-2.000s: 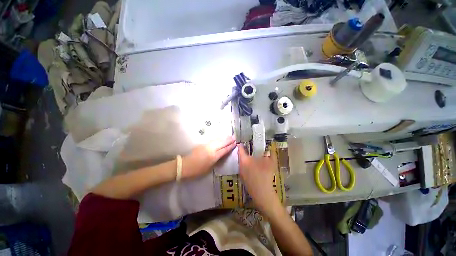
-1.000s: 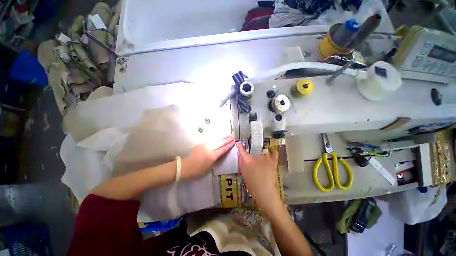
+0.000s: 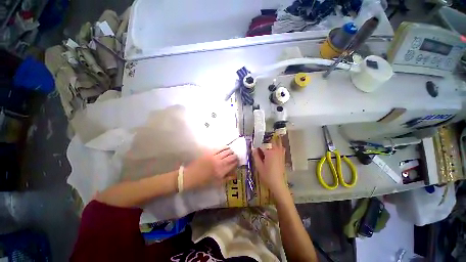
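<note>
A pale beige cut panel [image 3: 153, 123] lies flat on the machine table left of the needle, its upper right part washed out by the lamp. A small pale fabric piece [image 3: 238, 147] is beside the needle area. My left hand [image 3: 217, 165] has its fingers curled at the lower left edge of this piece and grips it. My right hand [image 3: 270, 161] is just right of the needle area, fingertips up by the machine head; whether it holds anything is hidden. The metal strip [image 3: 250, 176] shows between the hands, beside yellow tape [image 3: 233, 193].
Yellow-handled scissors [image 3: 336, 171] lie right of my right hand. The machine head [image 3: 327, 102] carries bobbins and a thread cone [image 3: 372, 74]. A control panel [image 3: 426, 50] is at upper right. Khaki bundles [image 3: 84, 66] are at upper left, a white bin [image 3: 189, 25] behind.
My left hand has drawn back from the needle and its fingers have curled. My right hand has moved slightly right, opening a gap that shows the metal strip. The view has shifted a little.
</note>
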